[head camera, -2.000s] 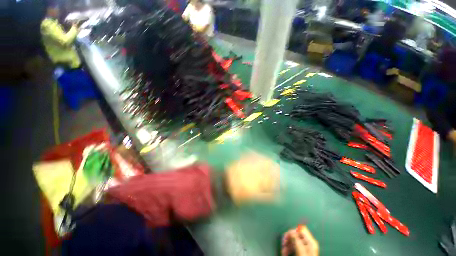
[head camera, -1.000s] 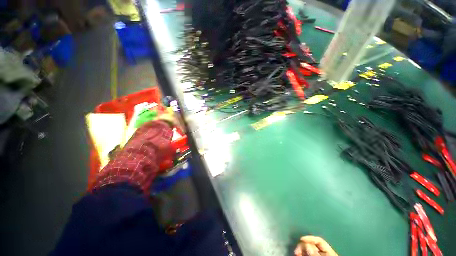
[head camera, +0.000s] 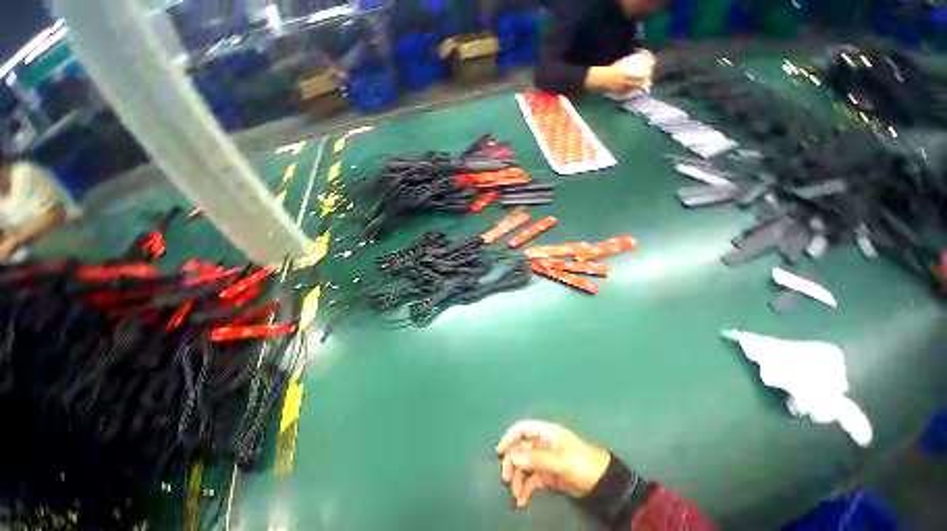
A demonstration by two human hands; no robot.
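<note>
My right hand (head camera: 550,458) is over the green bench at the bottom centre, palm side partly turned up, its fingers loosely curled and apart. I see nothing in it. My left hand is out of the picture. Beyond my right hand lies a bundle of coiled black antenna cables (head camera: 421,272) with red-backed bars (head camera: 569,272) fanned out at its right end. A second black cable bundle (head camera: 415,189) with red bars lies behind it. A crumpled white cloth (head camera: 805,375) lies to the right, with a thin white strip (head camera: 803,287) behind it.
A large tangle of black cables with red strips (head camera: 125,384) fills the left, beside a pale post (head camera: 187,135). Grey bars (head camera: 820,187) are piled at the right. A sheet of red strips (head camera: 564,133) lies at the far side, near another worker's hands (head camera: 626,73).
The view has swung from the left bench edge to the right. The red bin and my left arm, which reached into it, have left the picture. My right hand now shows more fully.
</note>
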